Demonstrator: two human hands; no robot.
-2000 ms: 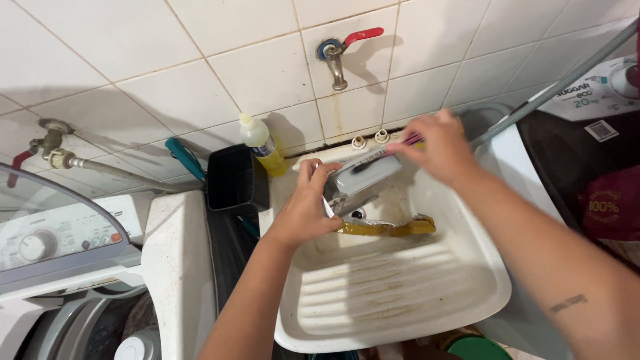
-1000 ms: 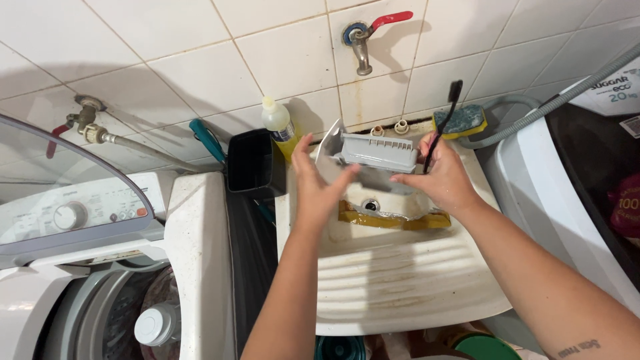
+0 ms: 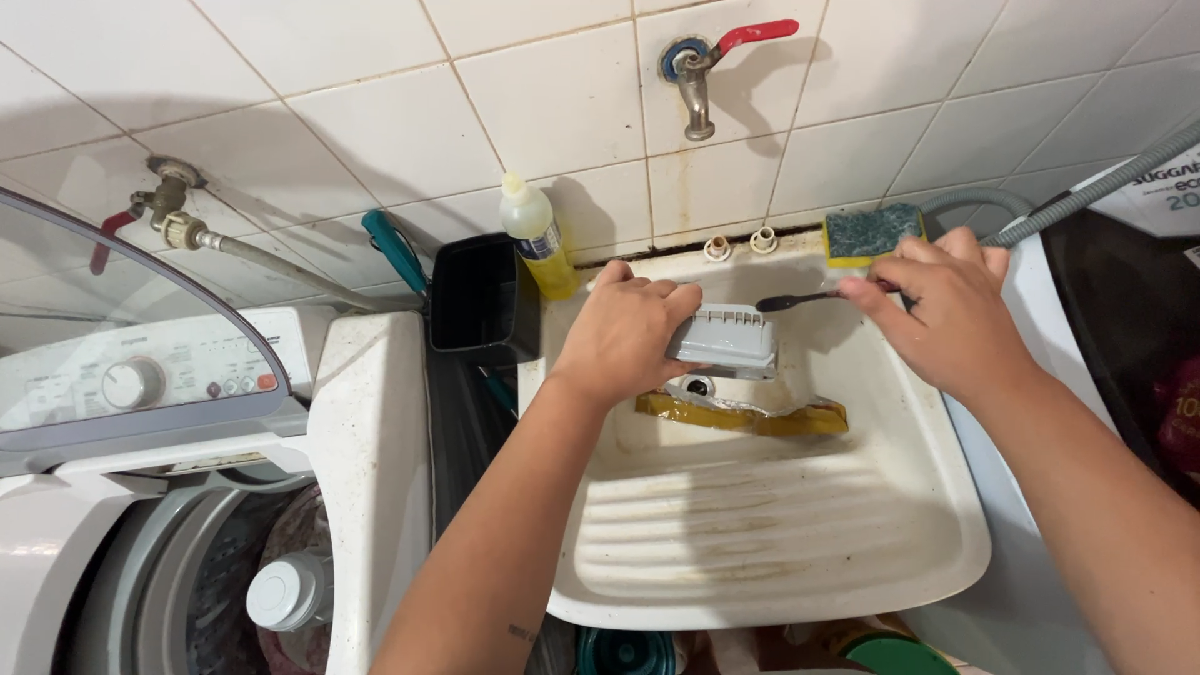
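Observation:
Over the back of a white laundry sink, my left hand grips a light grey slotted plastic part by its left end. In my right hand is a dark toothbrush, whose head points left, close to the part's right end. Below the part, a yellow-brown strip, its material unclear, lies in the basin near the drain. A yellow and green sponge rests on the back right rim, beside my right hand.
A tap with a red lever is on the tiled wall above the sink. At the left stand a bottle of yellow liquid, a black container and an open top-loading washing machine. A grey hose runs at the right.
Both hands held the grey part a second ago; now only my left hand does. My right hand has come away to the right, with the toothbrush turned from upright to nearly level.

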